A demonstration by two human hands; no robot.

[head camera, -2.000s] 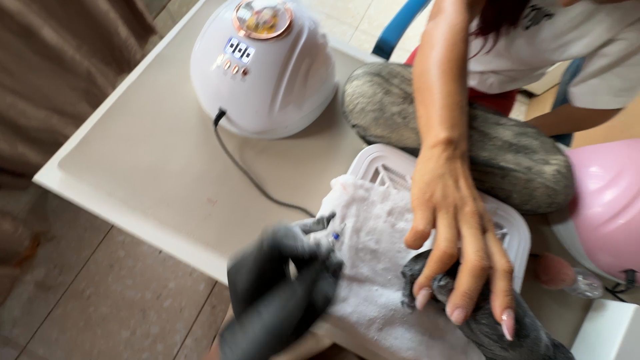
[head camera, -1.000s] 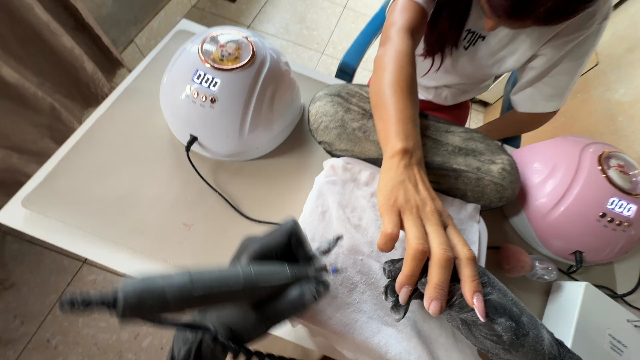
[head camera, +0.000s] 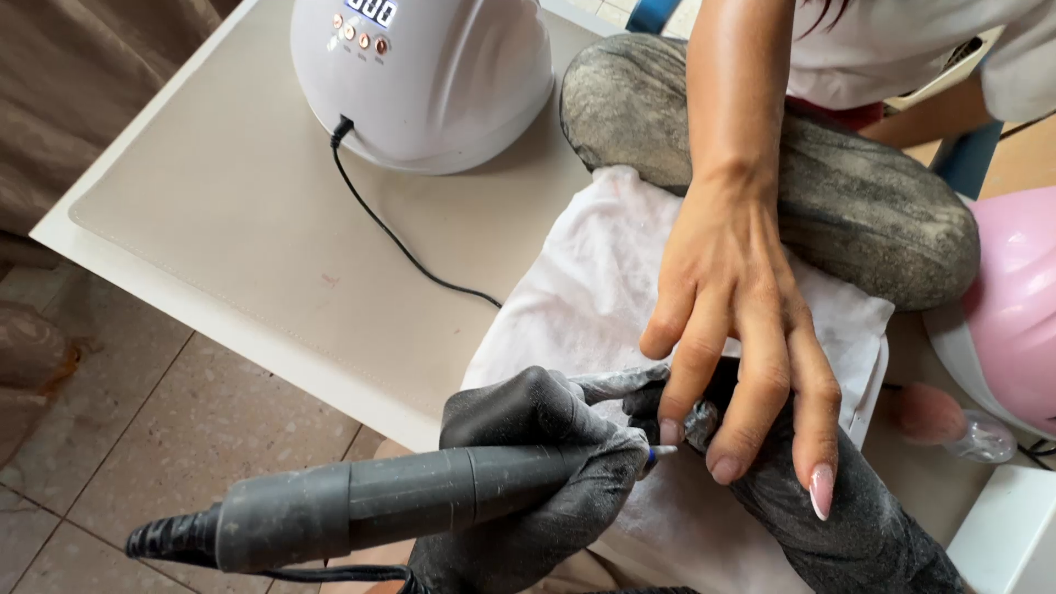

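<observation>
My left hand (head camera: 536,462), in a dusty black glove, holds a dark electric nail drill handpiece (head camera: 412,495). Its pale, pointed bit (head camera: 662,450) with a blue band is at the tip of another person's finger (head camera: 691,371); contact cannot be told. My right hand (head camera: 792,487), also black-gloved and dusty, lies beneath the person's hand (head camera: 730,231) and grips that finger near its end; part of my glove is hidden. Of the person's other nails, one (head camera: 821,492) is long, pink and white-tipped. A white cloth (head camera: 594,247) lies under the hands.
The person's forearm crosses a grey cushioned armrest (head camera: 874,206). A white nail lamp (head camera: 429,82) with a black cable (head camera: 388,231) stands on the table mat (head camera: 247,223). At the right are a pink lamp (head camera: 1019,305), a round pink brush (head camera: 932,412) and a white box (head camera: 1006,528).
The drill bit has moved right, from beside the person's hand to a fingertip. My right hand has closed on that finger. The view has shifted.
</observation>
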